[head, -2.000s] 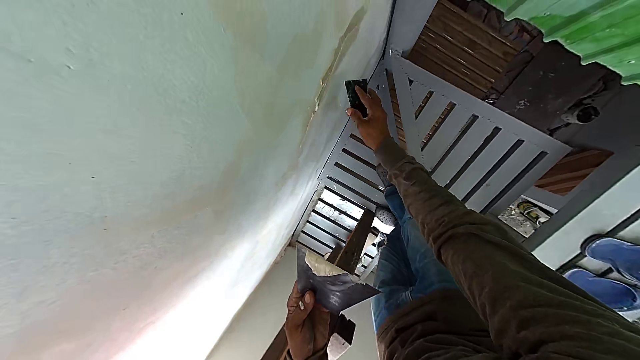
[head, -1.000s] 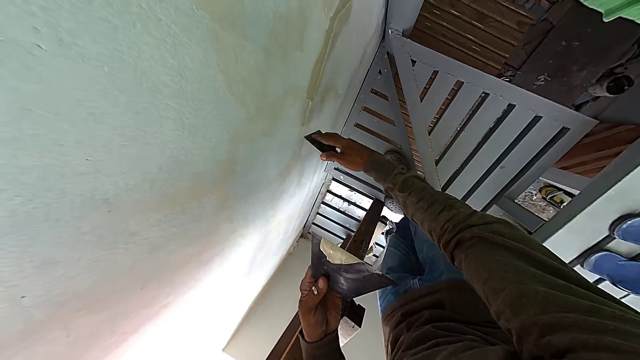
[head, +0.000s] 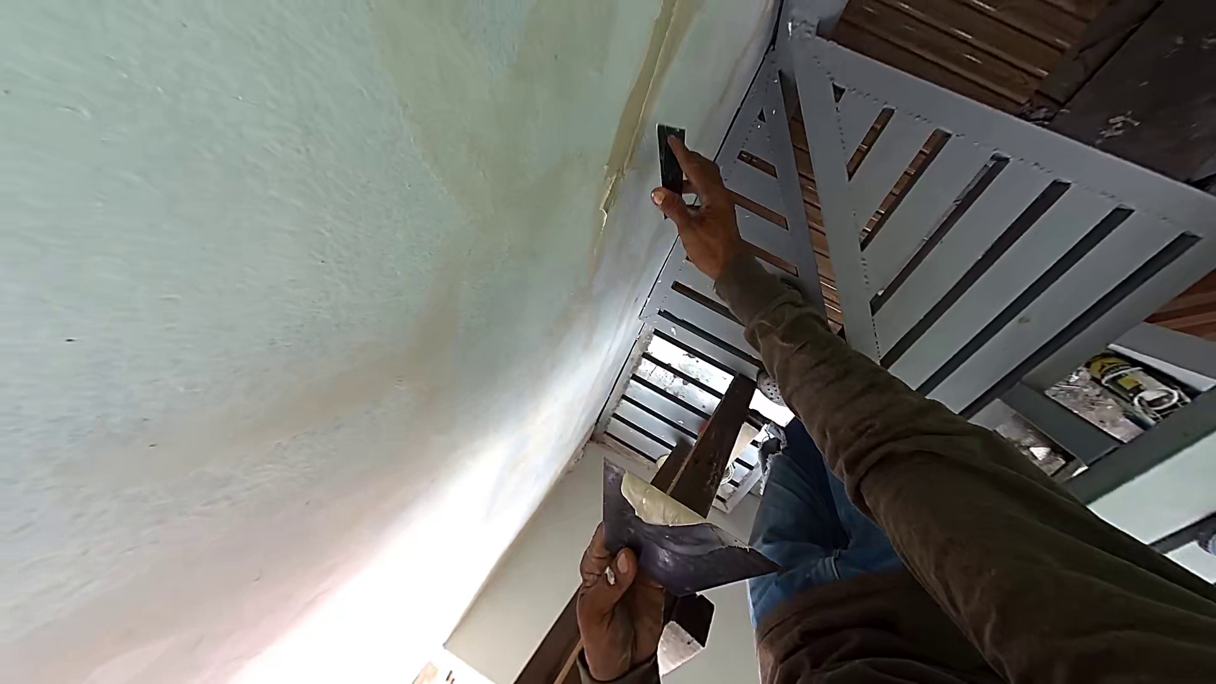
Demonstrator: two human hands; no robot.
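My right hand [head: 701,214], arm stretched forward, grips a small dark flat spreader [head: 671,158] close to the painted wall [head: 313,285]. Whether the blade touches the wall, I cannot tell. Just left of the blade, a tan streak of filler [head: 635,119] runs along the wall. Low in the view, my left hand [head: 616,608] holds a dark, bent flat sheet [head: 679,560] by its edge, with a cream-coloured lump of paste [head: 657,502] on it.
Grey slatted metalwork [head: 959,218] lies below and right of the wall. A dark wooden beam [head: 717,446] passes behind the sheet. My jeans-clad leg [head: 807,513] is near it. A yellow-and-black object with a pale cord [head: 1135,385] sits lower right, beyond a grey bar.
The right hand with the spreader has moved up along the wall since one second ago, and the blade has turned. The left hand still holds the sheet with paste.
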